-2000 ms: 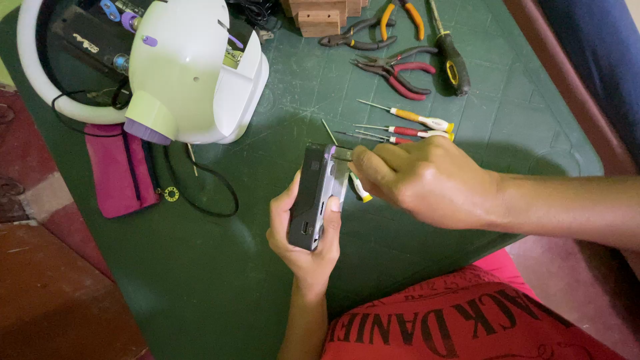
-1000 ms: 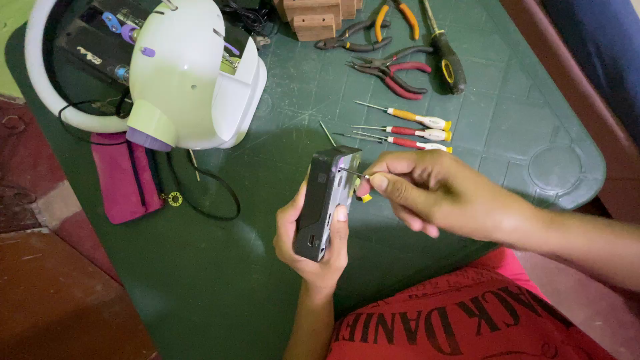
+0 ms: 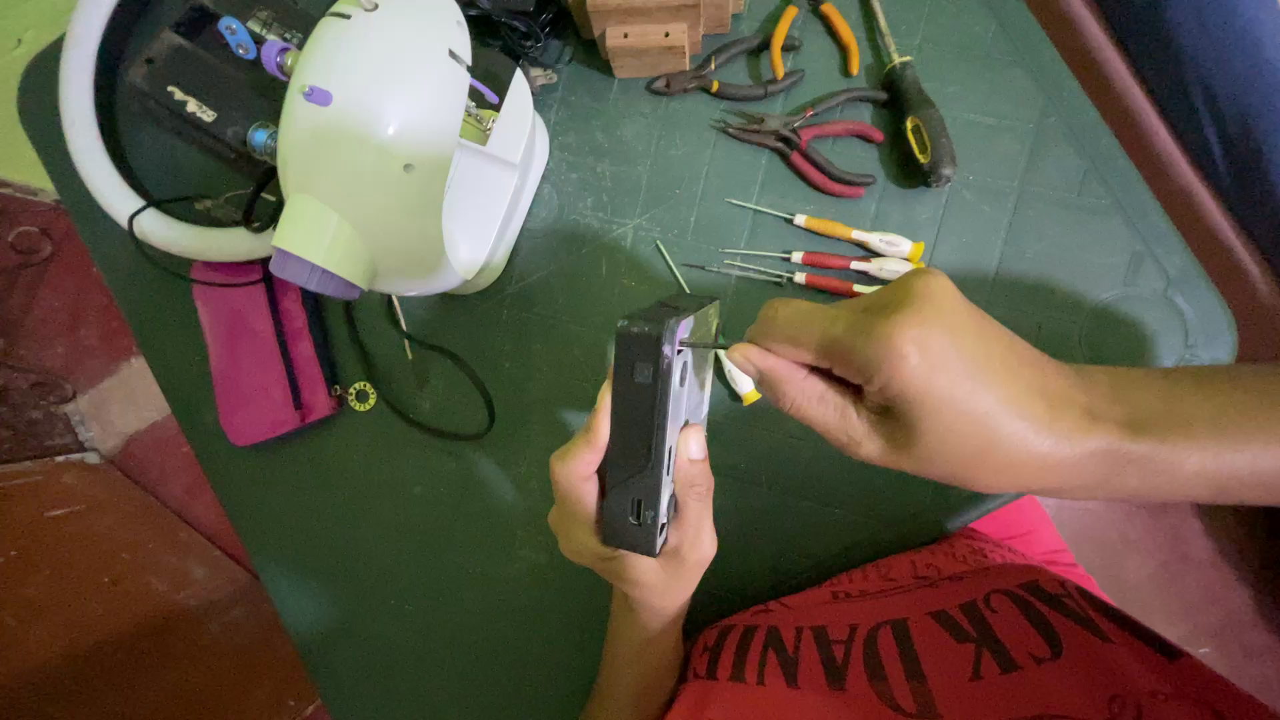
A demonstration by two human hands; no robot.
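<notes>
My left hand grips the lower part of a black box-shaped electronic device, tilted upright, with ports along its narrow face and its thumb on the side. At the device's upper right edge, my right hand pinches a thin dark metal tool, its tip against the opening there; what kind of tool it is cannot be told. Behind the device, a small screwdriver with a white and yellow handle lies partly hidden. Several precision screwdrivers with orange or red and white handles lie just beyond my right hand.
Needle-nose pliers, cutting pliers and a larger black screwdriver lie at the back right of the green table. Wooden blocks stand at the back. A white and purple lamp-like appliance and a pink zip pouch are at left.
My right hand has stayed at the device's upper edge, its fingers changing their hold on the thin tool. The device stays in my left hand, with its angle slightly changed.
</notes>
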